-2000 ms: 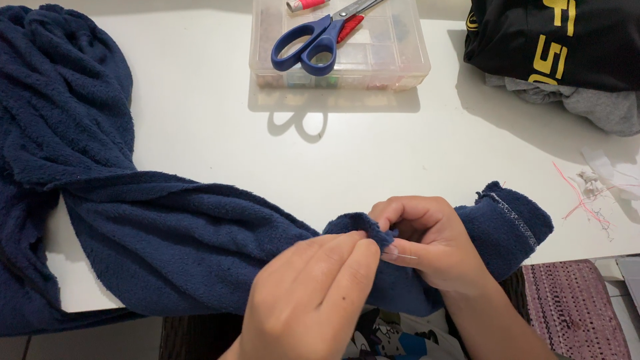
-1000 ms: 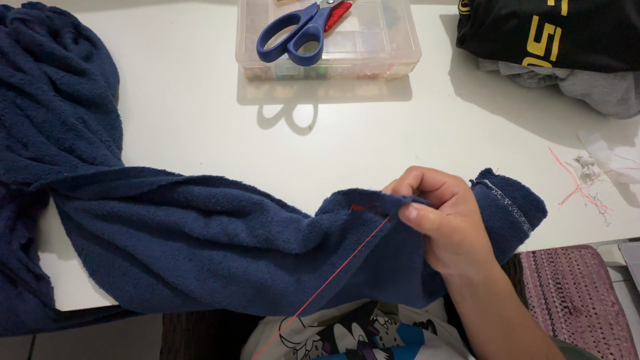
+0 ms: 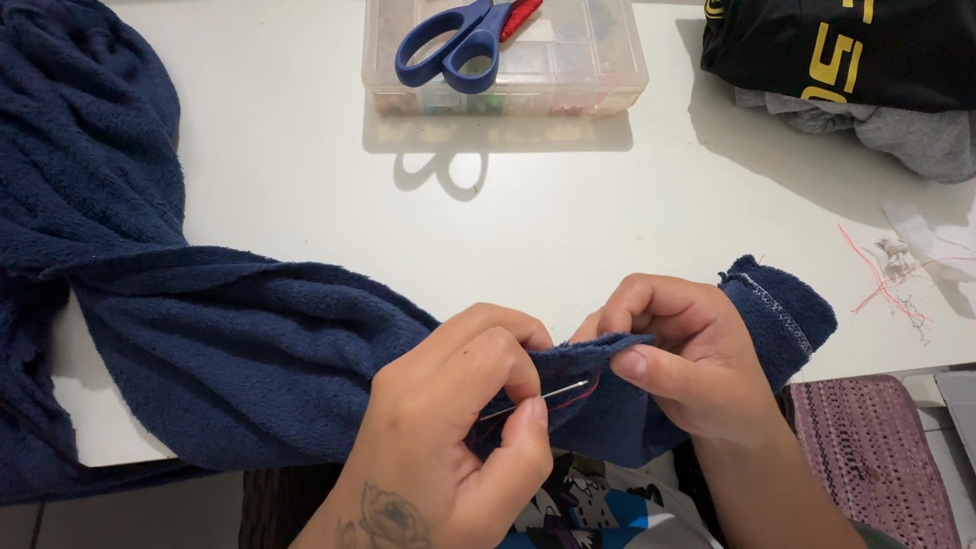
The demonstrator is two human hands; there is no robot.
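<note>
A navy blue fleece garment [image 3: 259,343] lies across the table, its narrow end with a pale overlocked seam at the right. My left hand [image 3: 465,412] pinches a sewing needle [image 3: 566,390] between thumb and forefinger, beside the raised fabric edge. Red thread [image 3: 585,396] runs close along the needle. My right hand [image 3: 679,351] grips the fleece edge between thumb and fingers, just right of the needle. Part of the thread is hidden behind my left fingers.
Blue-handled scissors [image 3: 457,49] rest on a clear plastic compartment box [image 3: 610,80] at the back of the white table. Folded black and grey clothes [image 3: 900,122] lie at the back right, with thread scraps [image 3: 881,286] nearer. A pink woven fabric [image 3: 869,457] is below the right edge.
My left hand, out of view one second ago, is back at the fabric edge with the needle. The long red thread that stretched down toward the front is no longer seen taut. My right hand still holds the edge.
</note>
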